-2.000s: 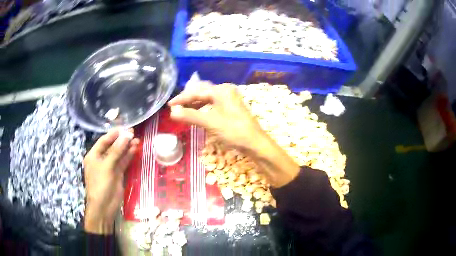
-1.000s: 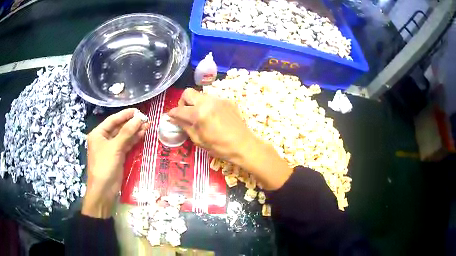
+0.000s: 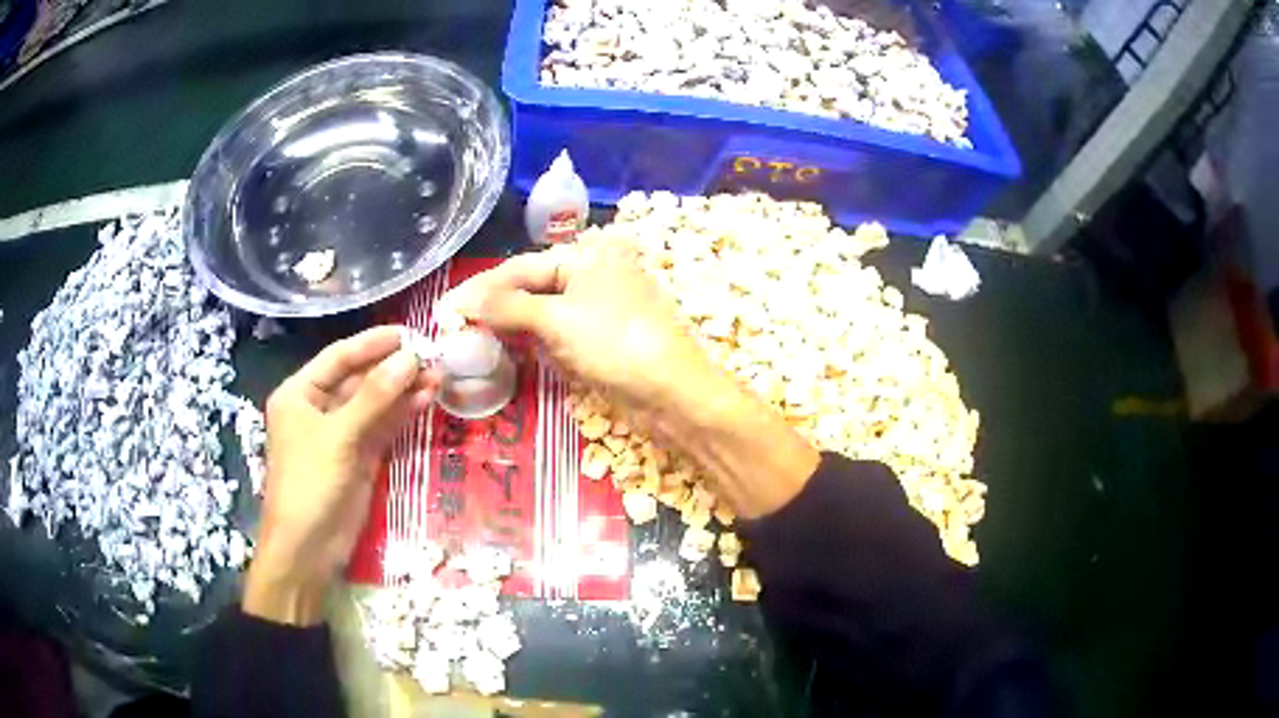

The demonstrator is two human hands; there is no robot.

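My left hand (image 3: pixel 337 435) pinches a small grey-white piece (image 3: pixel 418 345) between thumb and fingertips, left of the small round white dish (image 3: pixel 474 379). My right hand (image 3: pixel 603 337) has its thumb and index finger pinched at the dish's upper edge, close to the left fingertips. A tiny whitish piece (image 3: pixel 449 317) shows at the right fingertips; its outline is blurred. The dish stands on the red plastic sheet (image 3: pixel 477 512). A heap of grey-white pieces (image 3: pixel 133 407) lies at left and a heap of cream pieces (image 3: pixel 814 337) at right.
A shiny basin (image 3: pixel 344 288) with one pale piece stands at upper left. A white squeeze bottle (image 3: pixel 558 205) stands beside a blue tote (image 3: pixel 758 161) filled with mixed pieces. A whitish cluster (image 3: pixel 446 617) lies at the sheet's near edge. A white wad (image 3: pixel 945 268) lies right of the cream heap.
My right hand has moved in from beside the squeeze bottle to the dish, then slightly up and left. My left fingertips are now closer to the right ones. The camera view has shifted.
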